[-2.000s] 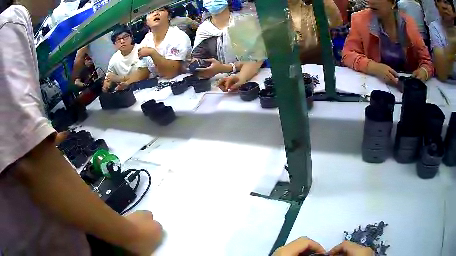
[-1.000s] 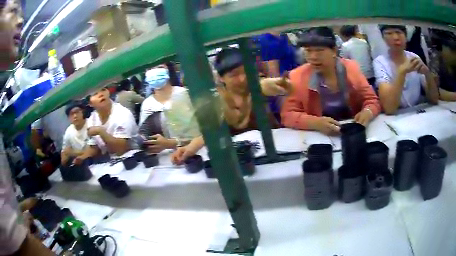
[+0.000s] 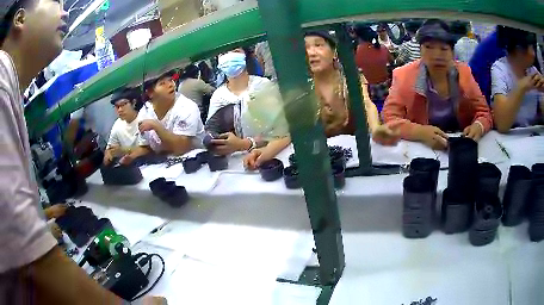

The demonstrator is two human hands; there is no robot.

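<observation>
Neither of my hands is in the picture. Nearest in front of me, a small pile of dark fittings (image 3: 422,301) is cut off by the bottom edge. Beyond it, at the right of the white-covered table (image 3: 382,262), dark housings (image 3: 419,205) stand in several upright columns. One column near the middle of the group (image 3: 462,173) rises higher than those beside it. The open top of a nearer column shows a round hub inside.
A green upright (image 3: 319,196) stands on the table, with a green beam (image 3: 179,62) across the top. A black unit with a green reel (image 3: 113,244) and cable sits at left beside a person's arm (image 3: 59,277). People sit opposite, with more housings (image 3: 169,192).
Two seconds ago my hands showed at the bottom edge beside the fittings; now they are out of view. The view rose and turned right, then swung partly back left.
</observation>
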